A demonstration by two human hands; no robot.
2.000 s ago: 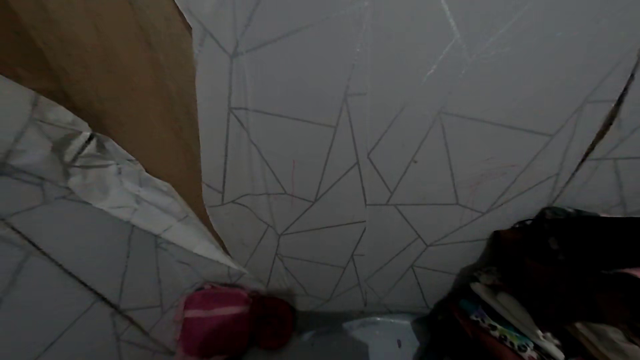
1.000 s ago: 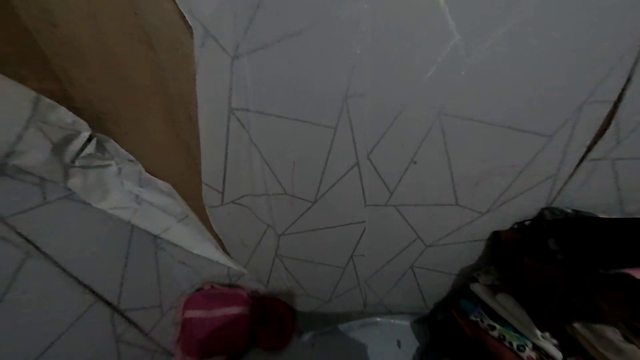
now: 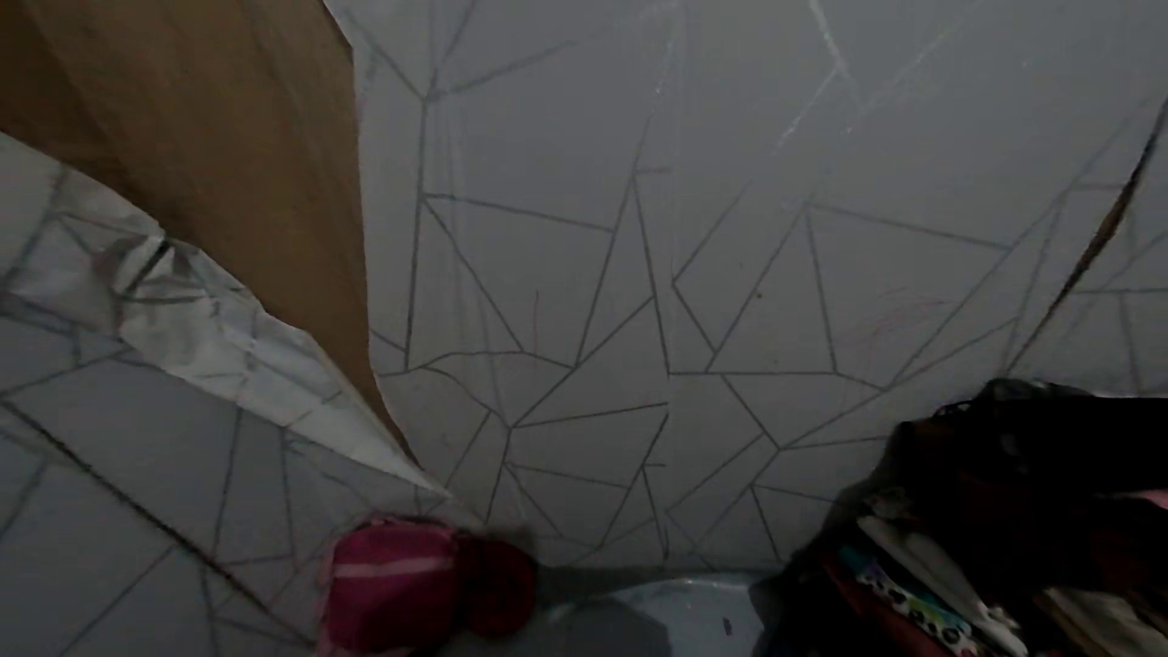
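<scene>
Neither my left hand nor my right hand shows in the head view, so what they hold or touch is hidden. Light wall covering with dark geometric lines (image 3: 584, 274) fills most of the view. At the upper left it is torn, with a crumpled flap (image 3: 210, 319) folded down along a bare brown surface (image 3: 246, 155). A pink bag-like item (image 3: 392, 584) with a pale stripe is at the bottom, left of centre, beside a dark red object (image 3: 497, 584).
A dark pile of clothes or fabric (image 3: 912, 584) takes up the lower right. Between it and the red object is the pale rim of a container, perhaps a tub (image 3: 684, 602). Dark slits run through the covering at the right (image 3: 1104, 228) and lower left (image 3: 137, 506).
</scene>
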